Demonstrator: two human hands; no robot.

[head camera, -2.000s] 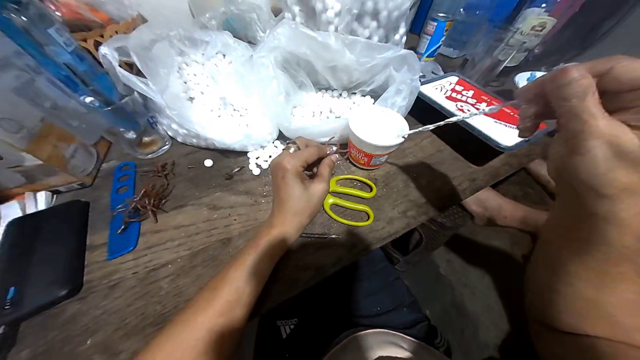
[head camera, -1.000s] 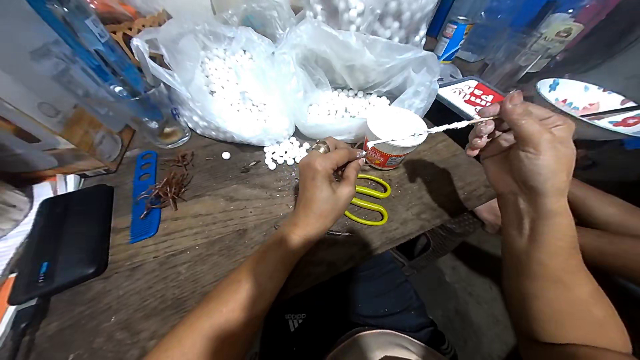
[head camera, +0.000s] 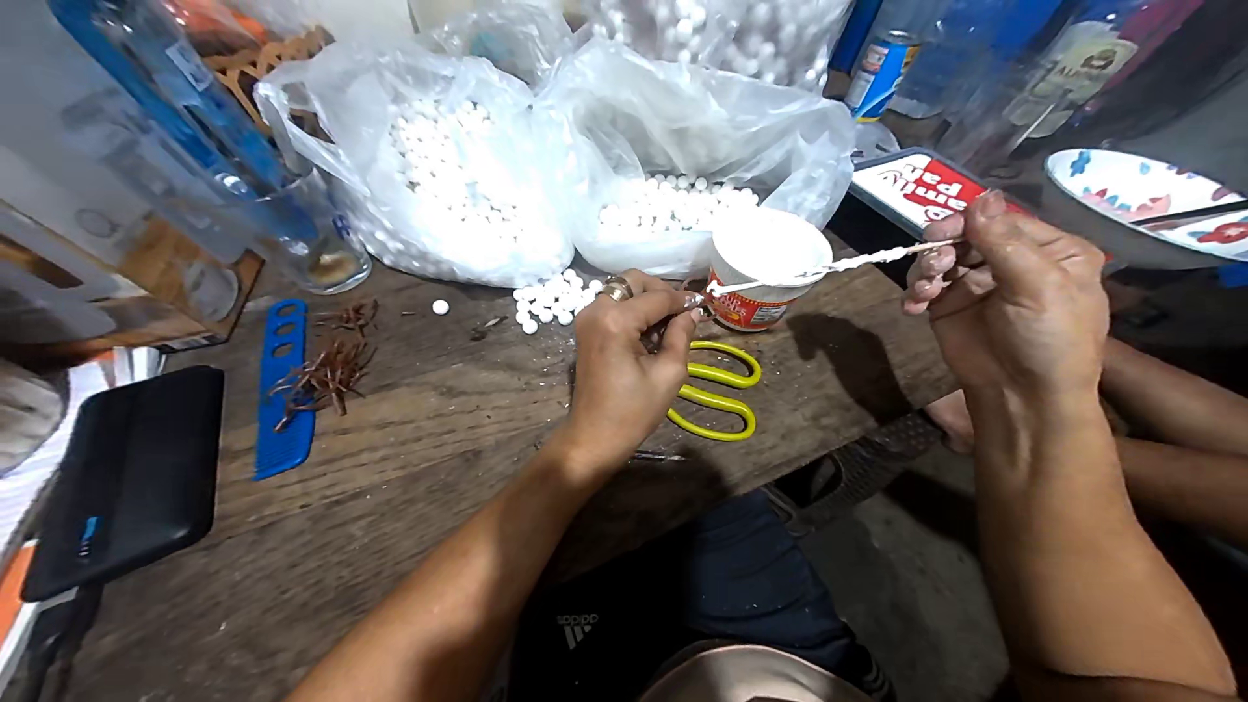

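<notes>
A thin whitish twisted strand (head camera: 873, 258) runs in front of the paper cup (head camera: 770, 255). My right hand (head camera: 1024, 283) pinches its upper right end between thumb and fingers. At the strand's lower left end, beside the cup, my left hand (head camera: 639, 341) has thumb and forefinger closed on a small piece that is hard to make out. Small white balls (head camera: 554, 298) lie loose behind the left hand, and many more fill the open plastic bags (head camera: 458, 185). Scissors with yellow-green handles (head camera: 726, 390) rest on the wooden table by my left hand, their blades largely hidden.
A blue comb (head camera: 285, 390) with brown scraps (head camera: 331, 375) lies to the left, near a black device (head camera: 146, 468) and a glass (head camera: 327, 249). Behind the right hand are a lettered box (head camera: 907, 190), a patterned dish (head camera: 1121, 195) and a can (head camera: 877, 78). Another person's legs (head camera: 1170, 429) show at right.
My right hand has come lower and nearer the cup than it was two seconds ago, with the strand still in its fingers. The left hand stays beside the cup. The view has shifted somewhat.
</notes>
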